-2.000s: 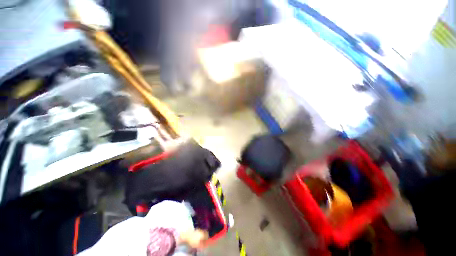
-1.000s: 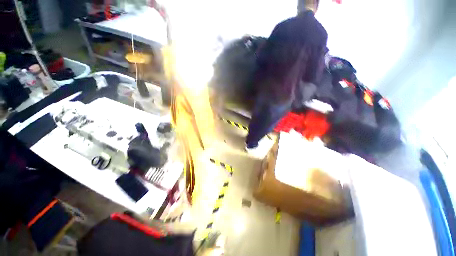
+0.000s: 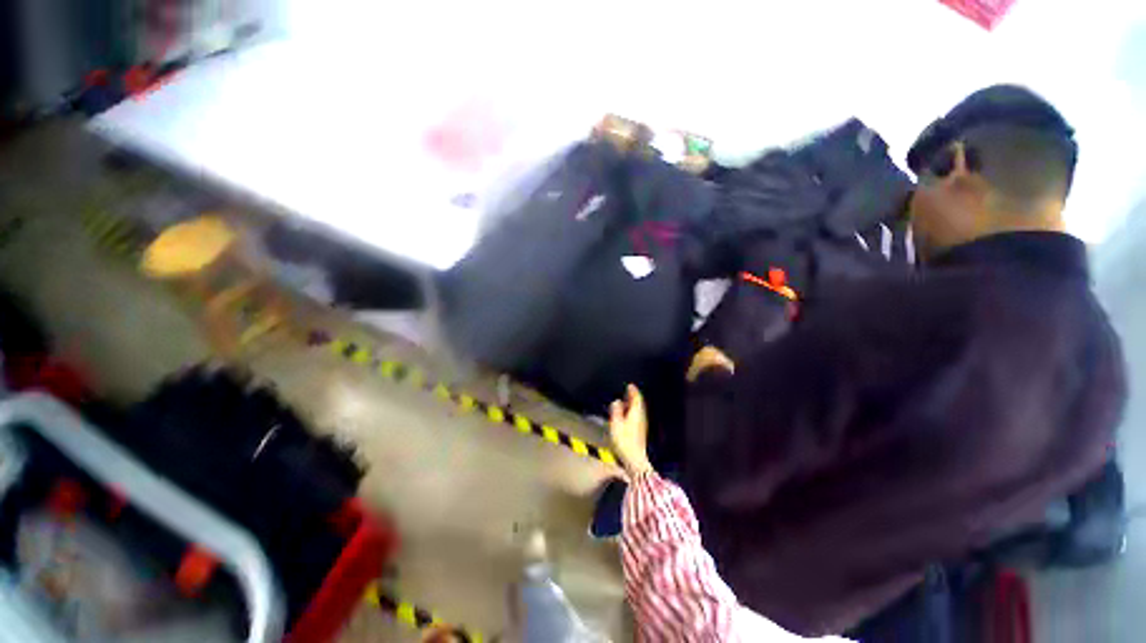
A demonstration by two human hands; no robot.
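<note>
Black cloth bundles [image 3: 591,283] lie heaped on the white table [image 3: 314,138], with white slips and a magenta tie among them. An orange tie [image 3: 769,284] shows on the bundle beside the other person. My right hand [image 3: 630,430], in a red-and-white striped sleeve, reaches up to the lower edge of the black heap. Its fingers look slightly apart and nothing shows in it; whether it touches the cloth is unclear. My left hand is not clearly in view.
A person in dark clothes and cap [image 3: 905,415] leans over the bundles at right, a hand [image 3: 710,362] at the cloth. A wooden stool [image 3: 189,248], yellow-black floor tape [image 3: 503,415] and a red crate [image 3: 346,572] with black cloth stand left. A pale frame [image 3: 163,502] is lower left.
The view has swung from the sewing machine and crates to the bundle table. The other person is now close at right, and my right hand has come into view beside the black heap.
</note>
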